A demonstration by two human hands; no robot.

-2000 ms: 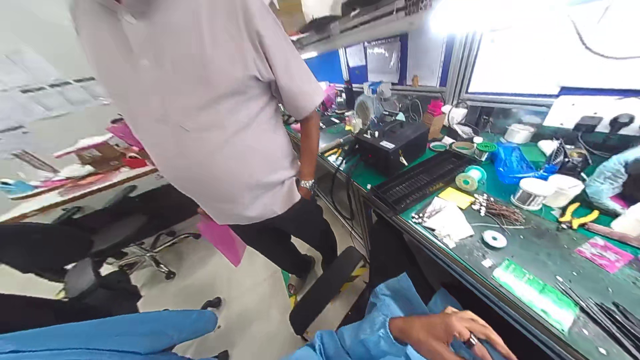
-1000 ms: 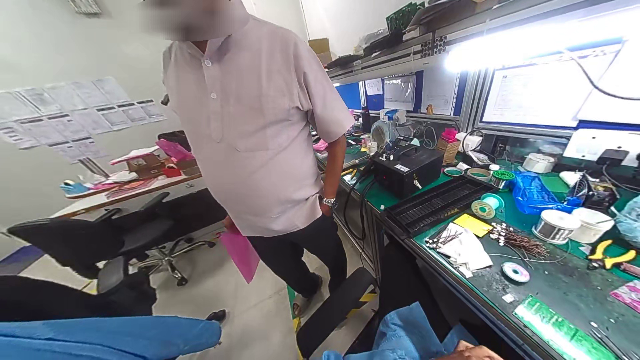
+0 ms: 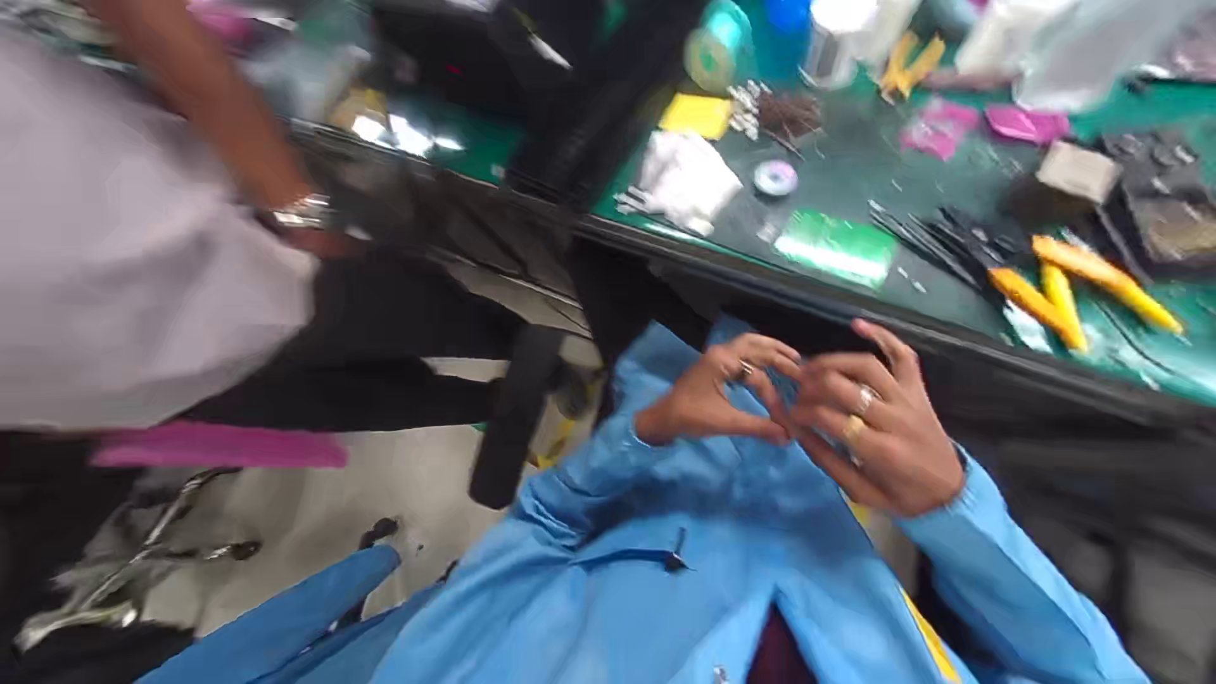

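Observation:
Over my lap in a blue coat (image 3: pixel 722 532), my left hand (image 3: pixel 727 389) has its thumb and fingers curved apart, with a ring on one finger. Touching or nearly touching its fingertips is my right hand (image 3: pixel 874 418), its fingers bent and wearing rings. I see no object in either hand. Beyond them, on the green workbench mat, lie a green packet (image 3: pixel 836 247), a small spool (image 3: pixel 775 178), a white cloth or bag (image 3: pixel 686 179) and a yellow pad (image 3: pixel 696 116). Orange-handled pliers (image 3: pixel 1045 294) rest to the right of the packet.
The workbench edge (image 3: pixel 807 306) runs just past my hands. A person (image 3: pixel 133 237) stands at the left, near a black chair armrest (image 3: pixel 518 418). Farther back are a wire spool (image 3: pixel 717 52), yellow cutters (image 3: pixel 909 66), brown leads (image 3: pixel 788 114) and pink pouches (image 3: pixel 940 126).
The view has swung down and to the right. Both my hands now show raised together over my lap; one second ago only part of a hand showed at the bottom edge.

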